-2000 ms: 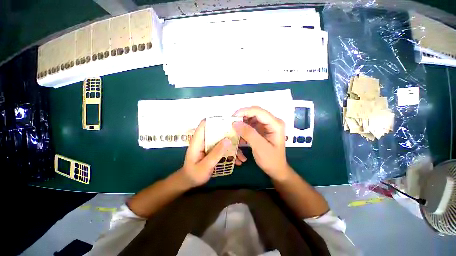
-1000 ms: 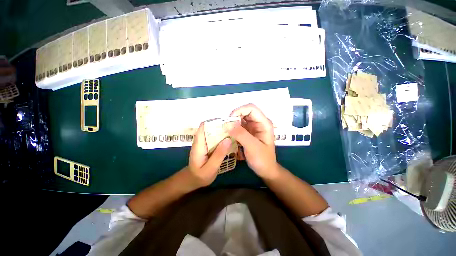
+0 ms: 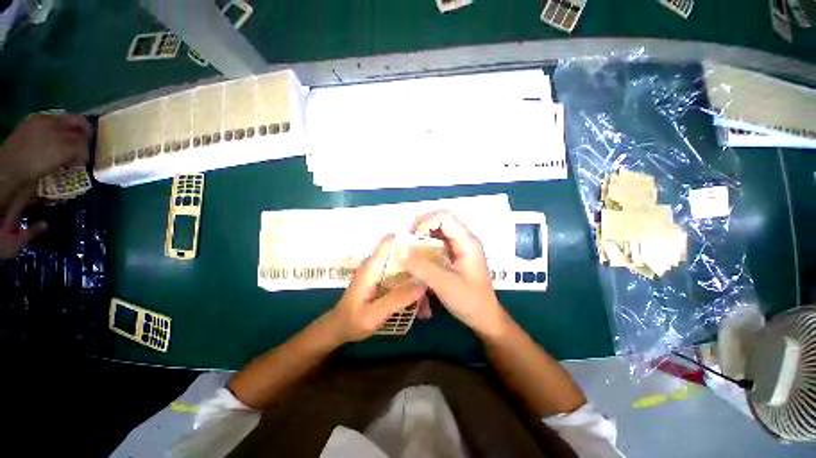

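Observation:
My left hand (image 3: pixel 365 300) holds a gold-beige phone front housing (image 3: pixel 398 320), its keypad holes showing below my fingers. My right hand (image 3: pixel 458 275) is at the upper part of the housing, with fingers and thumb pressed on it. A tan piece lies over the housing between my hands, mostly hidden. The adhesive sheet (image 3: pixel 309 241), long and white with a row of dark holes, lies on the bench behind my hands. Its right end is bare liner with a dark window cut-out. Two more housings lie at the left, one upright (image 3: pixel 183 217) and one tilted (image 3: pixel 140 325).
A sheet stack (image 3: pixel 201 121) stands back left, used liner sheets (image 3: pixel 429 134) back centre. Peeled tan papers (image 3: pixel 640 228) lie on a clear plastic bag (image 3: pixel 590 134) at right, near a fan (image 3: pixel 792 376). Another person's hands (image 3: pixel 40 161) hold a housing at far left. Housings lie beyond the rail (image 3: pixel 412 61).
The view has tilted up, showing the area beyond the rail. Another person's hands have come in at the far left. My hands stay together on the housing and now cover more of it.

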